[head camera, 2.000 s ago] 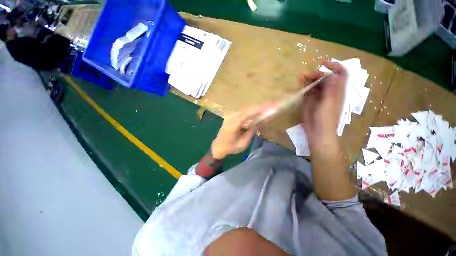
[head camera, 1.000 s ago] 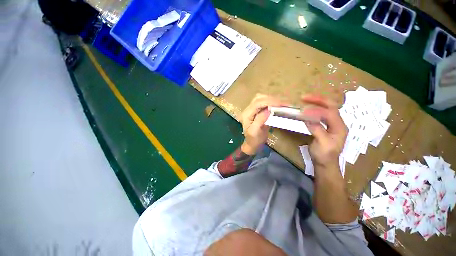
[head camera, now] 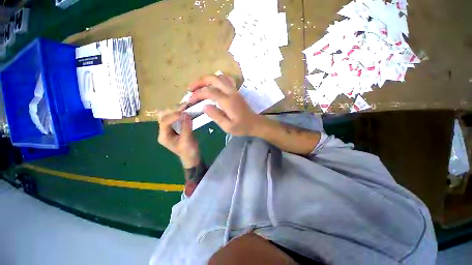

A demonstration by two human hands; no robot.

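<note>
A white carton (head camera: 201, 117) is held between both hands above the front edge of the bench. My left hand (head camera: 177, 135) grips its left end with thumb and fingers. My right hand (head camera: 223, 106) holds its right and upper side, fingers bent over it. The fingers cover much of the carton, and whether something is being put inside cannot be told. White leaflets (head camera: 257, 49) lie in an overlapping column beyond and right of my right hand. Small white pointed slips with red marks (head camera: 362, 57) lie in a loose heap farther right.
A blue bin (head camera: 67, 98) with a crumpled white item (head camera: 40, 108) inside stands at the left end. Overlapped white cartons (head camera: 106, 80) lie beside it. Paper scraps dot the cardboard-covered bench (head camera: 176, 46). Clear and white material (head camera: 458, 150) shows low at right.
The view has turned, so the bench now runs nearly level across the picture. Both hands still hold the white carton; my right fingers have moved over its top side.
</note>
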